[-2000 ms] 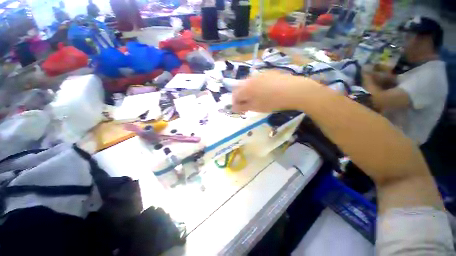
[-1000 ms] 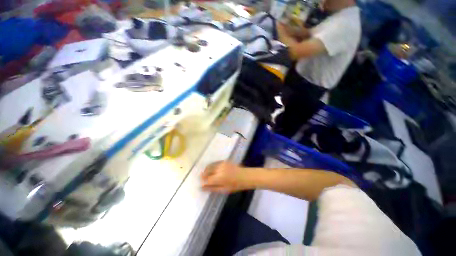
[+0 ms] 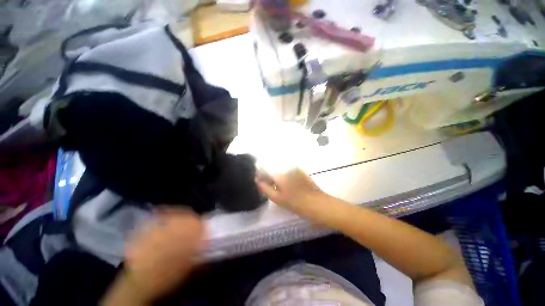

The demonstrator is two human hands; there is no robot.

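Note:
A bulky black and light grey garment [image 3: 137, 137] is heaped on the table left of the white sewing machine [image 3: 418, 77]. My right hand [image 3: 290, 188] is at the garment's black end, below the needle area, its fingertips touching the fabric edge; whether they pinch it is unclear. My left hand [image 3: 164, 245] is blurred, in front of the garment near the table's front edge; its fingers cannot be made out. The presser foot area [image 3: 318, 113] is in bright light with no cloth under it.
Yellow and green-handled snips [image 3: 375, 118] lie under the machine arm. A pink-red cloth strip [image 3: 337, 33] lies on the machine head. A blue crate [image 3: 478, 248] stands at lower right. Dark red fabric [image 3: 24, 179] is at far left. Measuring-tape markings run along the table edge [image 3: 287, 233].
The view has swung left to the garment heap. My right hand has moved from the bare table edge to the black fabric. My left hand has come into view.

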